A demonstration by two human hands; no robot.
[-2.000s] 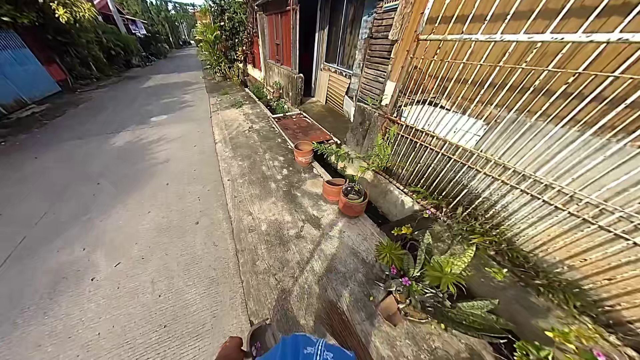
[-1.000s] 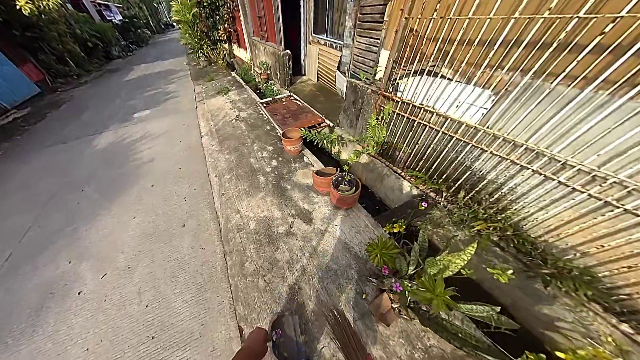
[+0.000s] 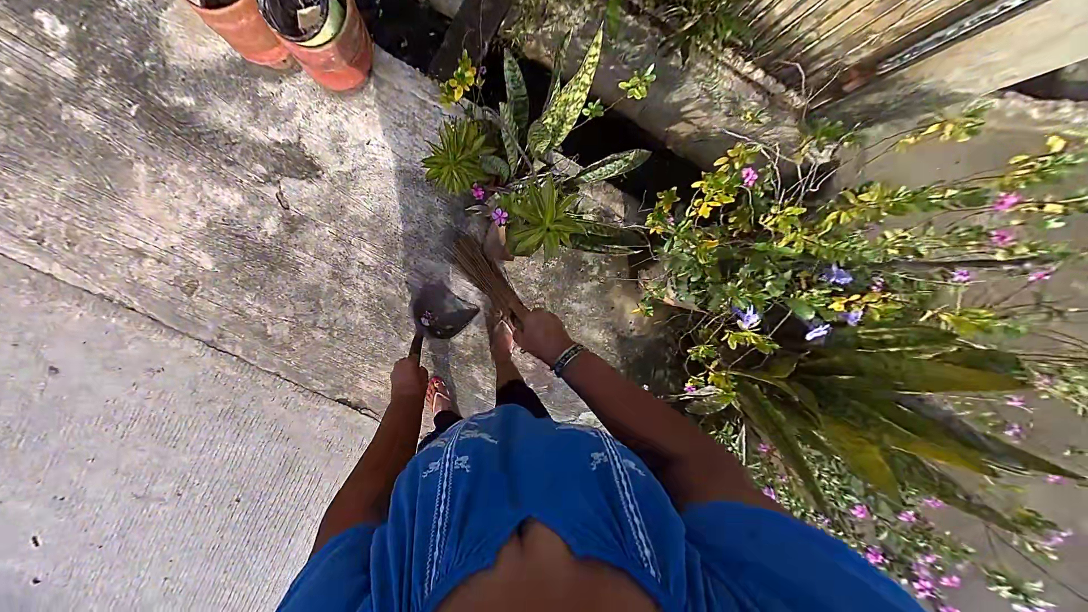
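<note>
My left hand (image 3: 409, 379) is closed on the short handle of a dark dustpan or scoop (image 3: 444, 313), which is held over the concrete with a small pinkish bit on it. My right hand (image 3: 542, 335) grips a stick broom (image 3: 486, 274), its bristles pointing up and left in the view, beside the scoop. The broom's tips are close to a brown shard-like piece (image 3: 497, 241) at the foot of the potted plants. Whether the bristles touch the ground I cannot tell. A bracelet is on my right wrist.
Terracotta pots (image 3: 338, 53) stand at the upper left. Spiky green plants (image 3: 544, 219) edge a dark drainage gap, with a flowering bush (image 3: 748, 246) and long-leaved plant (image 3: 858, 399) at right. A seam (image 3: 195, 338) separates the rough concrete from the road. A metal-barred fence is at upper right.
The view has tilted steeply down. Both hands, the whole scoop and the broom now show; one second ago only the left hand, the scoop and part of the broom were at the bottom edge.
</note>
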